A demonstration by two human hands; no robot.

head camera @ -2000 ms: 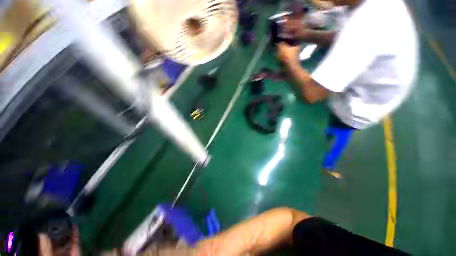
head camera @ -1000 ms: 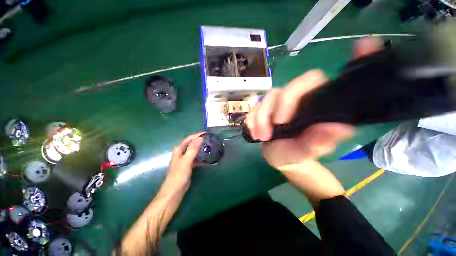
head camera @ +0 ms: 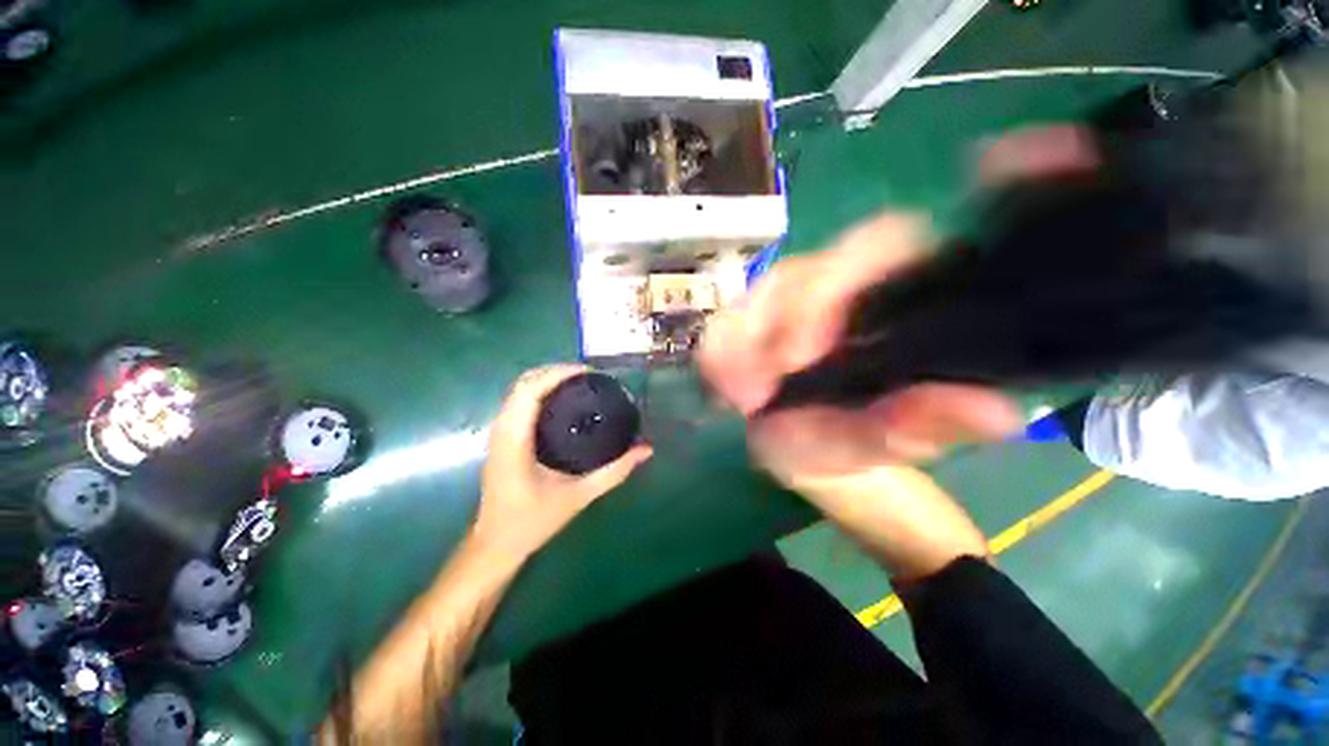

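My left hand [head camera: 528, 474] holds a dark round cylindrical housing [head camera: 587, 423], its round end facing up, in front of the screw feeder. My right hand [head camera: 831, 364], blurred, is closed around a long black electric screwdriver [head camera: 1020, 277] that runs off to the right. The driver's tip is too blurred to make out; the hand is just right of the feeder's front corner. The white screw feeder [head camera: 671, 222] has blue sides, an open bay and a brass-coloured pick-up part at the front.
A single dark grey housing part [head camera: 439, 254] lies left of the feeder. LED assemblies, one lit whitish-pink [head camera: 146, 415], and grey round caps [head camera: 315, 439] lie at the left. A slanted metal post [head camera: 907, 61] stands behind. A person's white garment [head camera: 1202, 437] shows at right.
My left hand has turned the housing so its round end faces up more squarely, thumb now on its right. My right hand stays near the feeder with the screwdriver. The view has shifted slightly.
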